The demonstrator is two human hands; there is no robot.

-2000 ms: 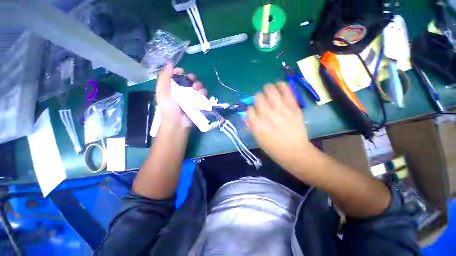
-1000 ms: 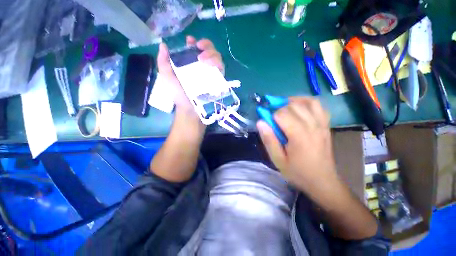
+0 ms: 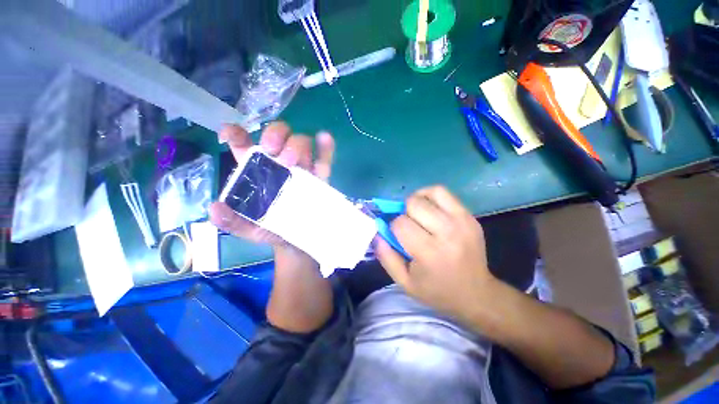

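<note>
My left hand [image 3: 272,154] holds a white power bank case [image 3: 315,217] above the bench's front edge. A dark window shows at its upper left end. My right hand [image 3: 441,245] holds light-blue flush cutters [image 3: 392,229]. Their jaws are at the case's right end and are mostly hidden, so I cannot tell whether they are closed on anything. The white leads at that end are not clearly visible.
On the green bench [image 3: 426,142] lie dark-blue cutters [image 3: 486,122], an orange-and-black tool [image 3: 564,130], a solder spool [image 3: 428,35], a clear bag [image 3: 268,87] and a tape roll [image 3: 175,252]. A black fan [image 3: 552,31] stands at the back. An open carton [image 3: 583,276] is at right.
The case has turned so its dark window faces up at upper left. The cutters have moved from beside the case to its right end. The camera view has also shifted.
</note>
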